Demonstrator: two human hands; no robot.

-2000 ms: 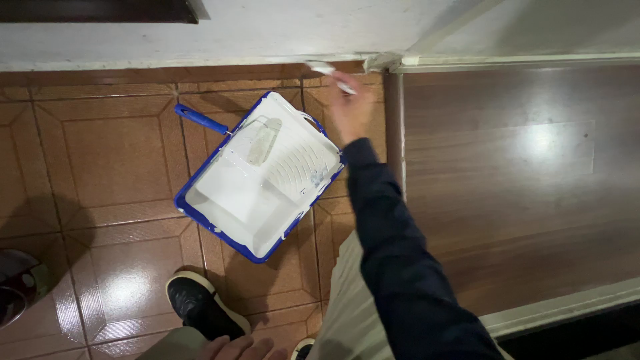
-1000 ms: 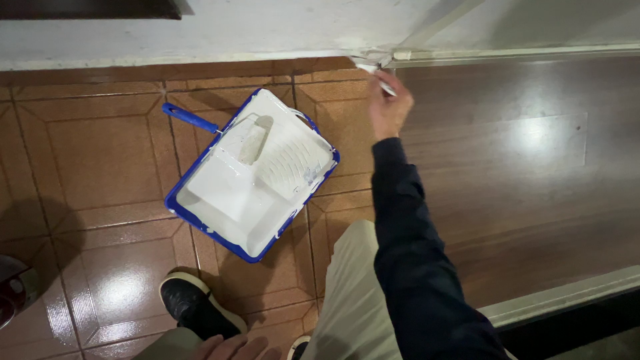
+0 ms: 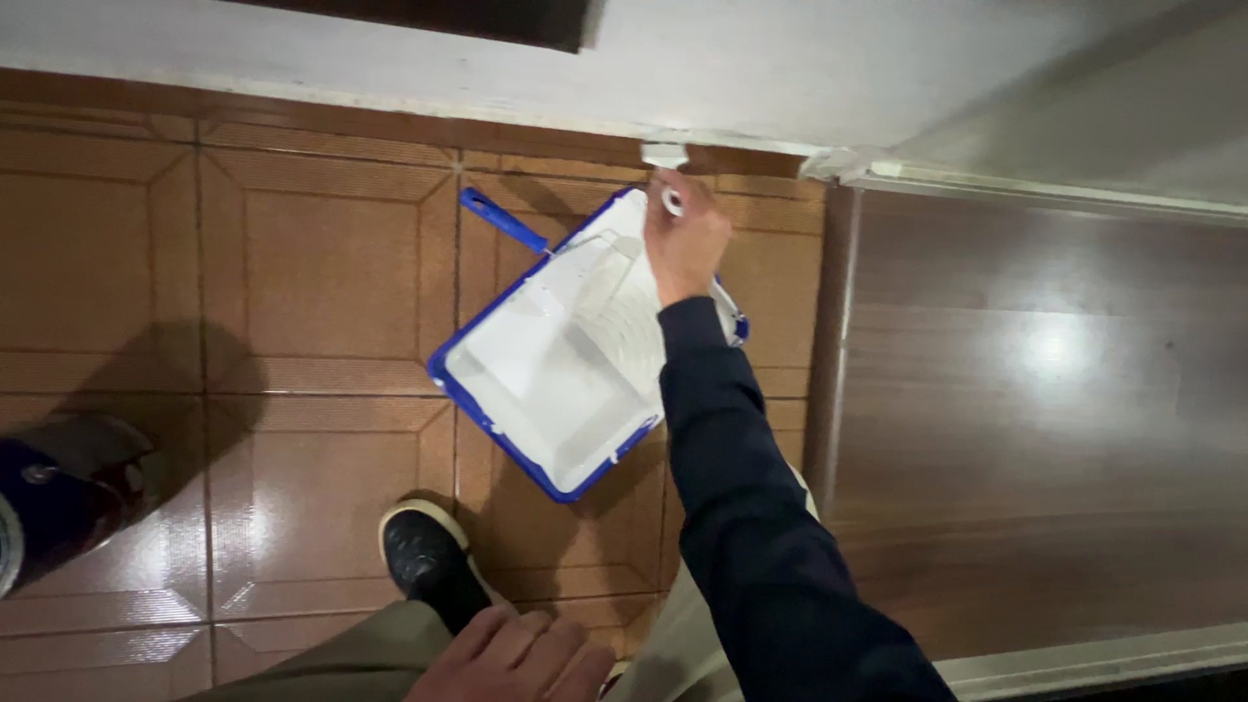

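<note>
My right hand (image 3: 688, 237) grips a paintbrush with a white handle; its white-coated bristles (image 3: 665, 154) are at the foot of the white wall (image 3: 741, 68), just above the brown skirting strip. Below the hand, a blue paint tray (image 3: 499, 437) coated with white paint lies at an angle on the floor. In the tray rests a paint roller, its blue handle (image 3: 504, 220) sticking out over the upper left rim. My left hand (image 3: 517, 658) is at the bottom edge over my leg, its fingers curled; whether it holds anything is hidden.
Brown tiles (image 3: 327, 283) cover the floor. A paint can (image 3: 73, 487) stands at the far left. My dark shoe (image 3: 429, 551) is below the tray. A raised wood-look surface (image 3: 994, 419) begins to the right, and a dark panel (image 3: 468, 12) hangs at the top.
My right hand with the brush has moved left along the wall's foot, from near the corner to above the tray. The view has shifted somewhat.
</note>
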